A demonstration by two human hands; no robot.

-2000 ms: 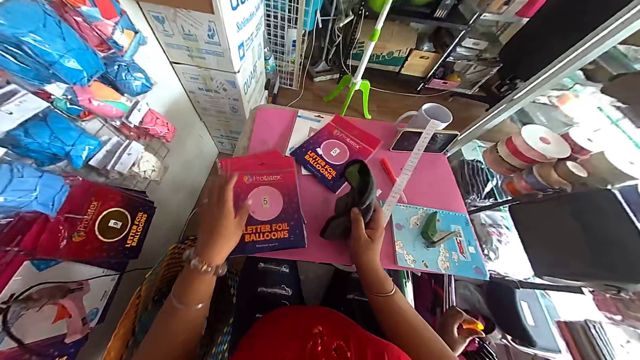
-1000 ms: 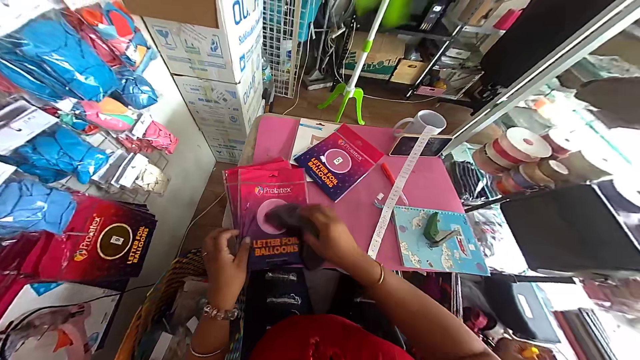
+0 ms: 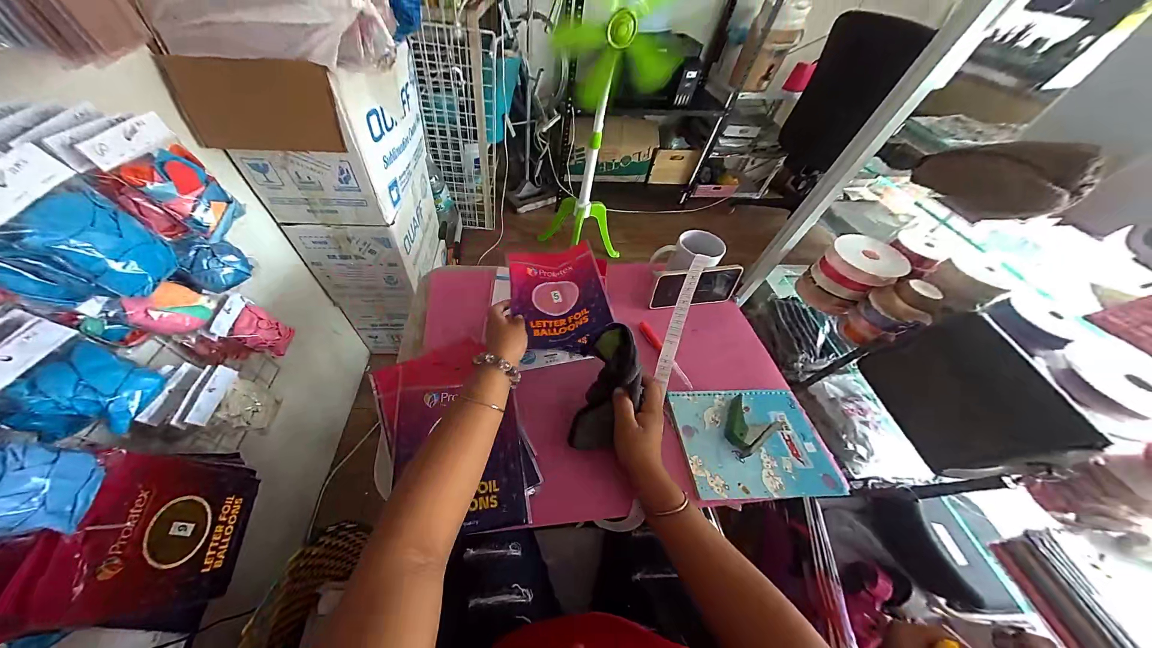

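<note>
My left hand (image 3: 507, 333) grips the left edge of a letter foil balloon packet (image 3: 562, 301) at the back of the pink tabletop (image 3: 553, 423). A dark crumpled cloth (image 3: 598, 409) is in my right hand (image 3: 639, 423), just above the tabletop's middle. Other balloon packets (image 3: 499, 499) lie in a stack at the table's near left, partly behind my left forearm. Beside my right hand, a white measuring tape (image 3: 677, 324) runs up toward a phone (image 3: 697, 287).
A mug (image 3: 697, 249) stands behind the phone. A red pen (image 3: 651, 336) lies left of the tape. At the table's right, a green stapler-like tool (image 3: 740, 425) rests on a blue notebook (image 3: 756, 468). Packaged goods hang at left; ribbon rolls (image 3: 855, 267) sit at right.
My left hand has gone from the near-left stack to the packet at the back. My right hand has moved right, off the stack, with the dark cloth.
</note>
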